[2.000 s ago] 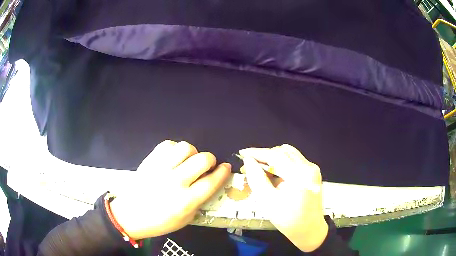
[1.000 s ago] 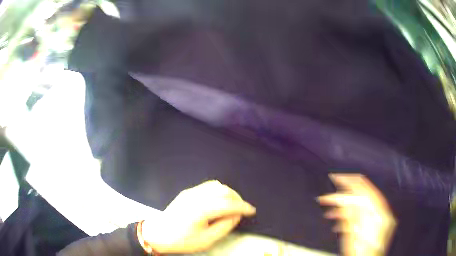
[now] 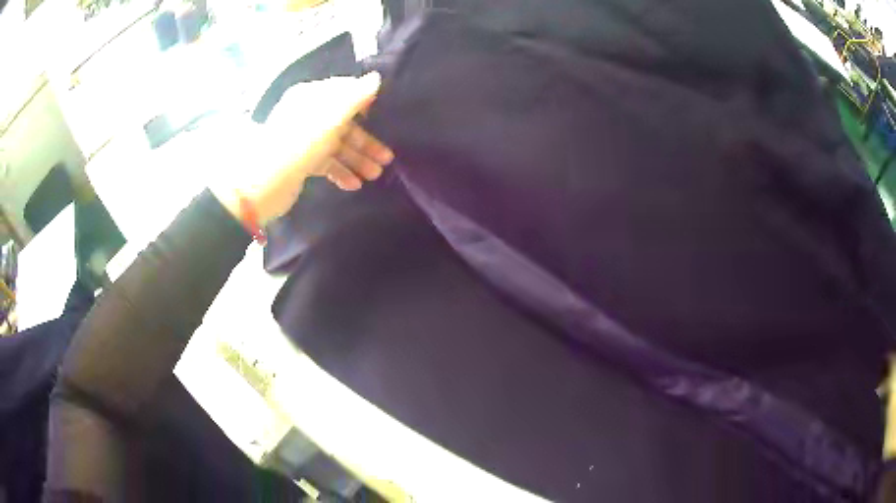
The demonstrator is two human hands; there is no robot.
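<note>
The dark navy-purple cloth [image 3: 629,196] covers most of the worktable, with a shinier purple strip [image 3: 580,314] running diagonally down to the right. My left hand [image 3: 319,147] is at the cloth's upper left edge, with cloth pinched at its fingertips. Only a sliver of what looks like my right hand [image 3: 891,403] shows at the right rim of the picture, so its grip is hidden. Tiny pale specks [image 3: 588,474] lie on the cloth near the bottom. No pen or pointed tool is visible.
The white table edge [image 3: 393,432] curves below the cloth. At the upper left are overexposed pale surfaces and a dark cloth piece [image 3: 309,74]. A dark heap [image 3: 34,393] lies low at the left. Green floor [image 3: 865,128] and yellow items show at the upper right.
My view has swung left. My left hand has moved up from the near edge to the cloth's upper left edge and taken hold there. My right hand has moved to the right rim.
</note>
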